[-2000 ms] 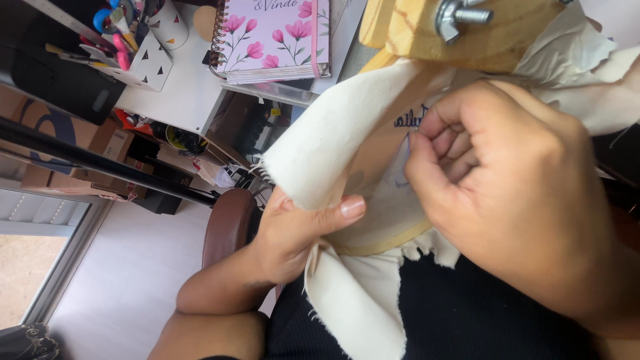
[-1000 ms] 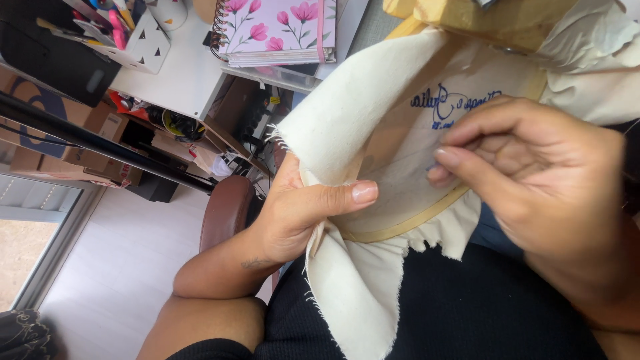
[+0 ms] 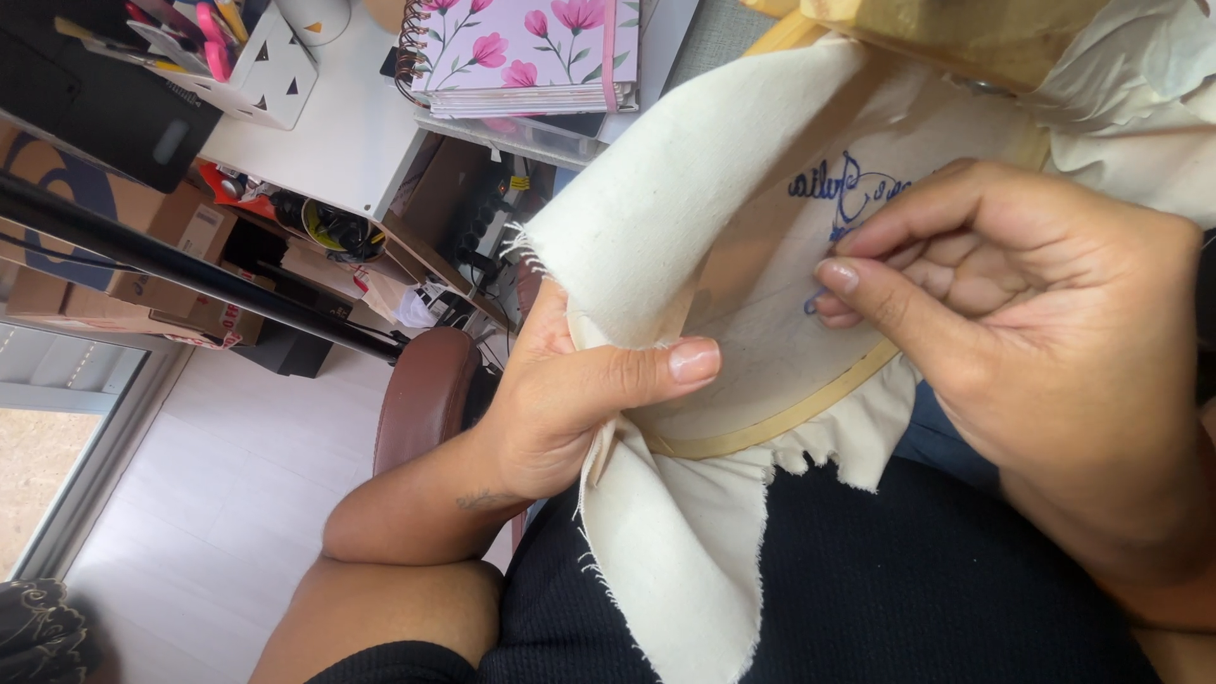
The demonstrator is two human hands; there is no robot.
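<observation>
Off-white cotton fabric (image 3: 703, 190) is stretched in a round wooden embroidery hoop (image 3: 807, 408), its back side facing me. Blue stitched lettering (image 3: 836, 185) shows mirrored on the cloth. My left hand (image 3: 579, 399) grips the hoop's left rim, thumb over the edge and fingers hidden behind the fabric. Above the cloth, my right hand (image 3: 997, 285) has thumb and index finger pinched together beside the lettering. A bit of blue thread (image 3: 813, 300) shows by its fingertips; whether a needle is between them cannot be told. A wooden clamp (image 3: 950, 38) stands at the hoop's upper edge.
A white desk (image 3: 313, 157) holds a floral spiral notebook (image 3: 532, 57) and a white pen holder (image 3: 261, 81). A brown padded armrest (image 3: 426, 394) lies left of my arm. A black pole (image 3: 190, 266) crosses the left side, before cardboard boxes (image 3: 95, 294).
Two seconds ago my right hand covered more of the lettering; it has since moved off, and more stitching shows. My left hand has kept its grip on the hoop.
</observation>
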